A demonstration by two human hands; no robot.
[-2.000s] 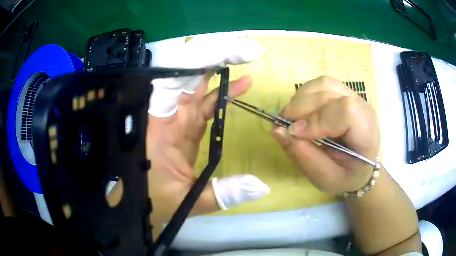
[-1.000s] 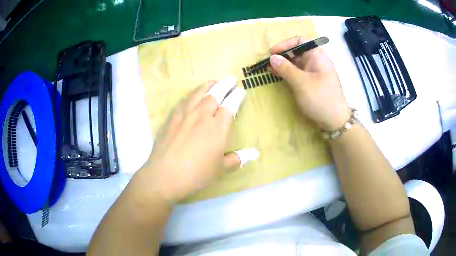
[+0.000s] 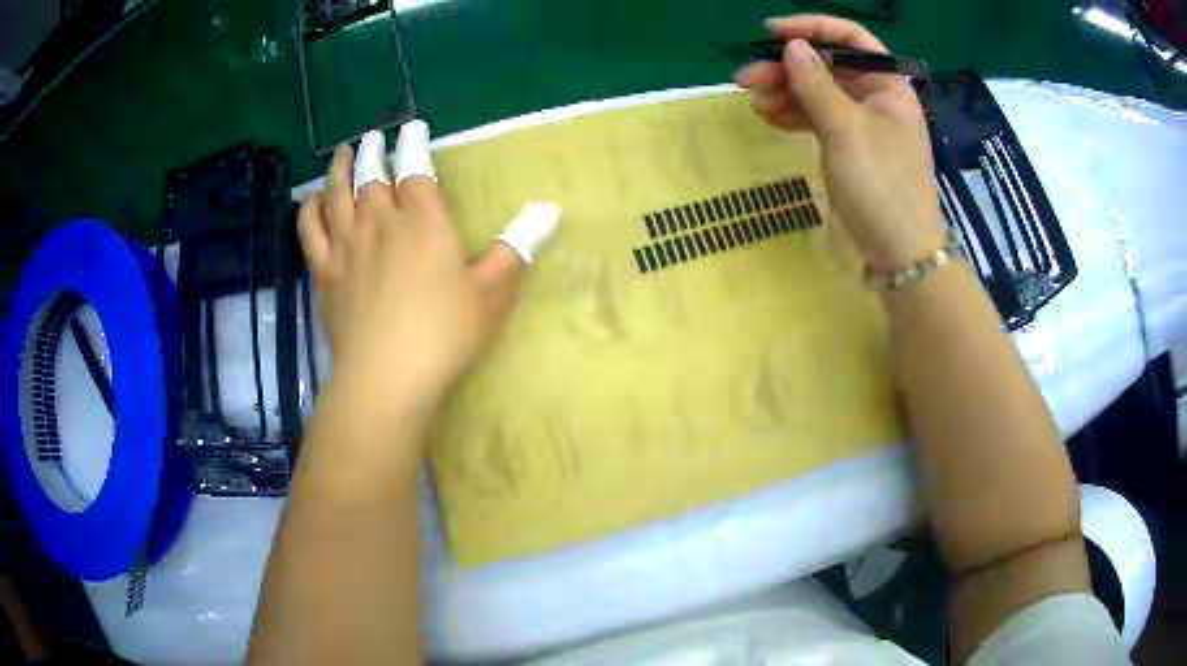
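The yellow backing sheet (image 3: 677, 403) lies in front of me, with two short rows of tiny black adhesive pads (image 3: 729, 221) on its upper right part. My right hand (image 3: 866, 143) holds the dark tweezers (image 3: 853, 59) above the sheet's upper right edge; their tips point left over the green belt. My left hand (image 3: 404, 260), with white finger cots on several fingers, is spread, palm down, at the sheet's upper left. Its fingertips are by the near end of a black phone middle frame (image 3: 307, 91) on the belt. I cannot tell whether they touch it.
A blue roll (image 3: 91, 520) stands at left, with a black ladder-like strip (image 3: 48, 377) inside it. Stacked black frames (image 3: 234, 449) lie beside it, partly behind my left hand. More stacked frames (image 3: 1002, 195) lie at right. The green belt (image 3: 573, 52) runs along the back.
My left hand has moved from the pads to the upper left, near the belt frame, and its fingers have spread. My right hand has lifted the tweezers up and right, uncovering the pad rows.
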